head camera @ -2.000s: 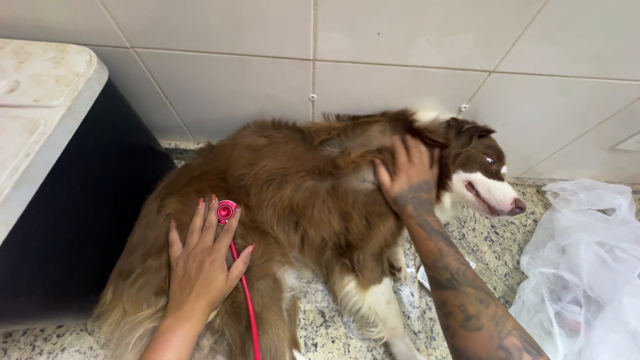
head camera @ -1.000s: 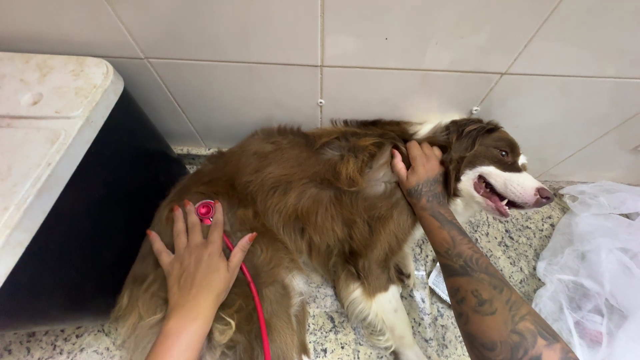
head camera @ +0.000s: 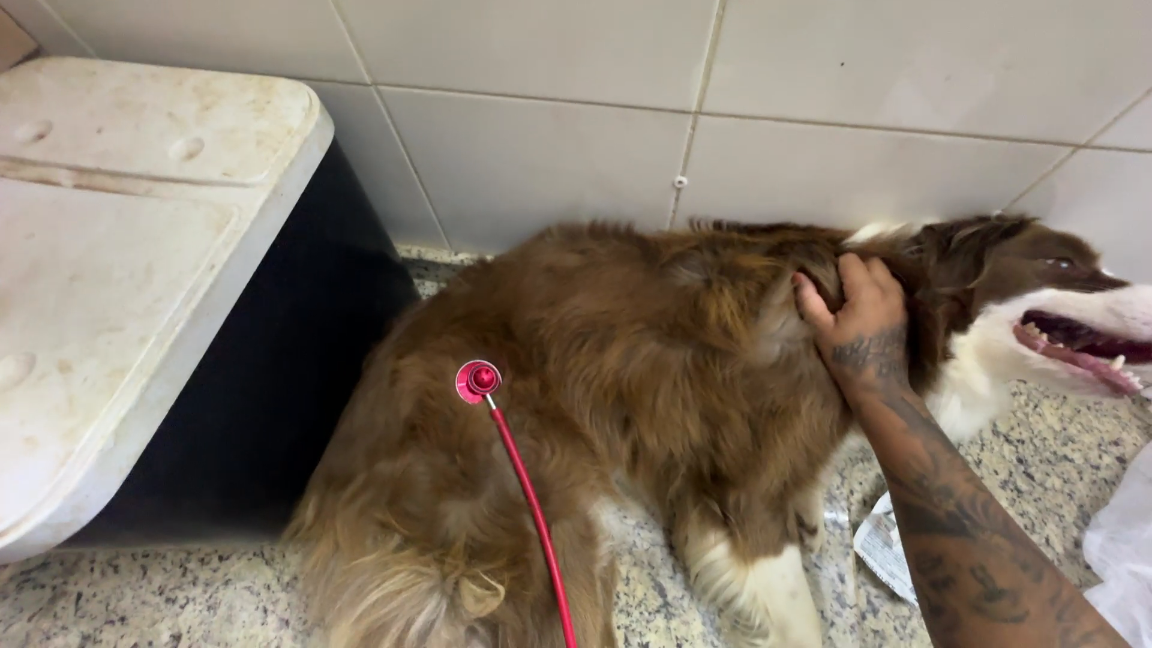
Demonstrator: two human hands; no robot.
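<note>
A brown and white long-haired dog [head camera: 612,360] lies on its side along the tiled wall, its head at the right with the mouth open. My right hand [head camera: 859,301], on a tattooed arm, grips the fur at the base of its neck, fingers bent and partly sunk in the coat. My left hand is out of view. On the dog's hindquarters rests the red chest piece of a stethoscope [head camera: 479,381], with no hand on it. Its red tube [head camera: 535,508] runs down over the fur and leaves the bottom edge; the rest is hidden.
A dark bin or box with a stained white lid [head camera: 135,216] stands close behind the dog's rear, at the left. The speckled stone surface [head camera: 1053,459] carries a small printed packet [head camera: 886,549] beside my right forearm and a translucent plastic bag [head camera: 1125,549] at the right edge.
My left hand, earlier spread on the dog's hindquarters beside the chest piece, has left the view. The dog's mouth has opened wider. My right hand remains at the neck. The view has shifted.
</note>
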